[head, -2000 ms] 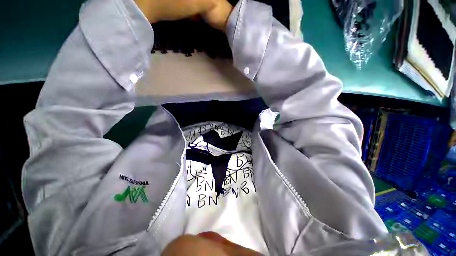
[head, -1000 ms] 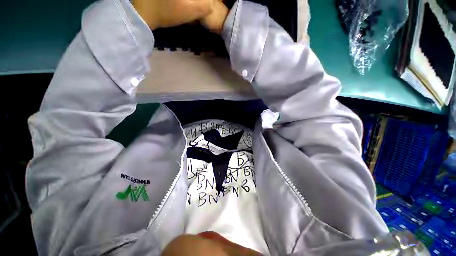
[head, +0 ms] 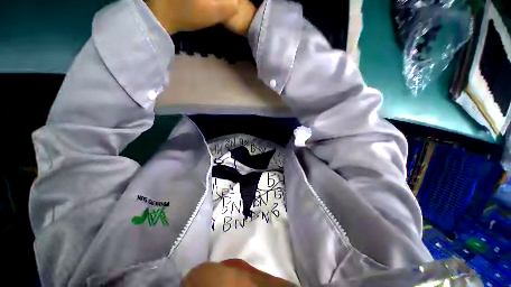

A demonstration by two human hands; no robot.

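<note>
Both my hands are at the top edge of the picture and partly cut off. My left hand (head: 193, 12) reaches in from the left sleeve, and my right hand (head: 242, 15) meets or overlaps it. The fingertips are out of view, so I cannot tell what they hold. Under and in front of them lies a row of long black parts (head: 215, 46) with uneven near ends. The row rests on a cream lining sheet (head: 218, 84) at the bench's near edge.
A clear plastic bag (head: 428, 47) with black bits lies on the teal-green bench (head: 381, 78) at right. Beyond it is another lined stack (head: 486, 92) with black parts. Blue crates (head: 456, 182) stand below at right.
The bench, the bag and the right-hand stack have shifted slightly to the right and down in view. My hands stay together at the top edge.
</note>
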